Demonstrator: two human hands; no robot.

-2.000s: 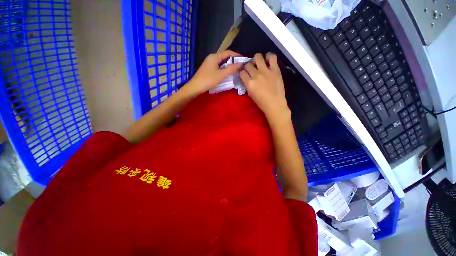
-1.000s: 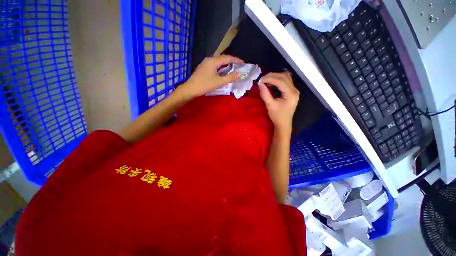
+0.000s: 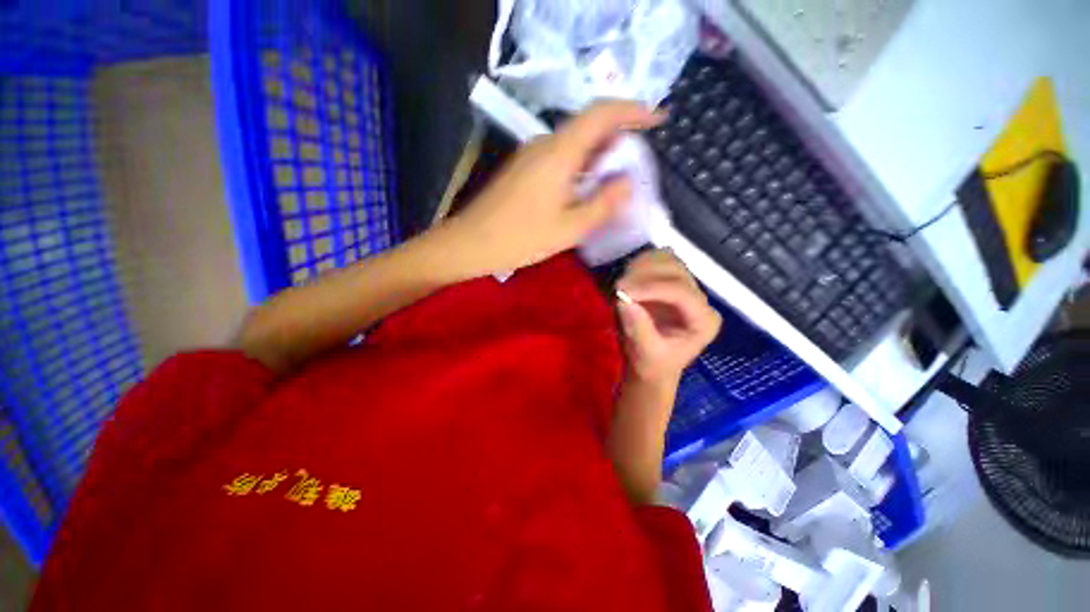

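My left hand point(image 3: 538, 191) is bare and holds a crumpled white wrapper point(image 3: 628, 197) between thumb and fingers, over the front edge of the keyboard tray point(image 3: 765, 311). The wrapper is blurred and any print on it cannot be read. My right hand point(image 3: 667, 313) is just below it, in front of my red shirt. Its thumb and fingertips pinch a tiny white piece point(image 3: 625, 298). The hands are apart. A crumpled translucent plastic bag point(image 3: 598, 54) lies at the top end of the black keyboard point(image 3: 777, 191), just beyond my left hand.
A tall blue lattice crate point(image 3: 245, 155) with brown cardboard in its bottom stands at left. A blue crate heaped with white housings point(image 3: 759, 466) is at lower right, beside a black fan point(image 3: 1040, 442). A mouse point(image 3: 1054, 209) lies on a yellow pad point(image 3: 1028, 144) at right.
The view has shifted right. My left hand has moved with the wrapper away from my lap, up to the tray's edge. My hands, together at first, have separated; my right hand keeps its pinch.
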